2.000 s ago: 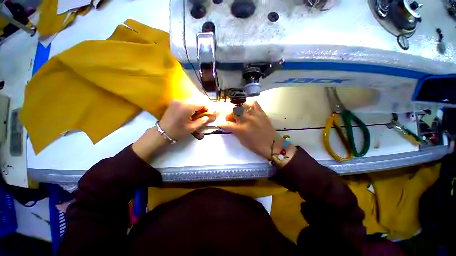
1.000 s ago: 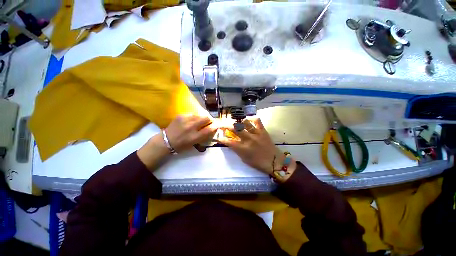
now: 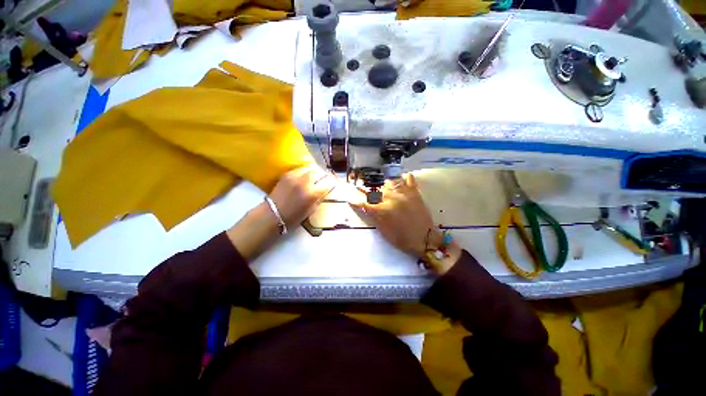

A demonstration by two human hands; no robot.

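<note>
The large mustard-yellow garment panel (image 3: 170,151) lies on the table left of the needle, its right end running under my left hand toward the presser foot. My left hand (image 3: 300,193) rests on the cloth's right end, just left of the presser foot (image 3: 373,186). My right hand (image 3: 399,210) is right beside the foot, its fingertips partly behind it. The lamp glare and the foot hide whether its fingers grip any cloth. The sewing machine (image 3: 480,100) stands over both hands.
Shears (image 3: 529,238) and a small metal tool (image 3: 623,234) lie on the right. Yellow and white pieces (image 3: 149,23) are piled at the back left. More yellow cloth (image 3: 619,332) is below the front edge. Tweezers (image 3: 489,48) lie on the machine head.
The view has tilted upward a little. My left hand has moved slightly toward the needle and turned more upright. The small yellow bit seen between my hands no longer shows. The panel lies much the same.
</note>
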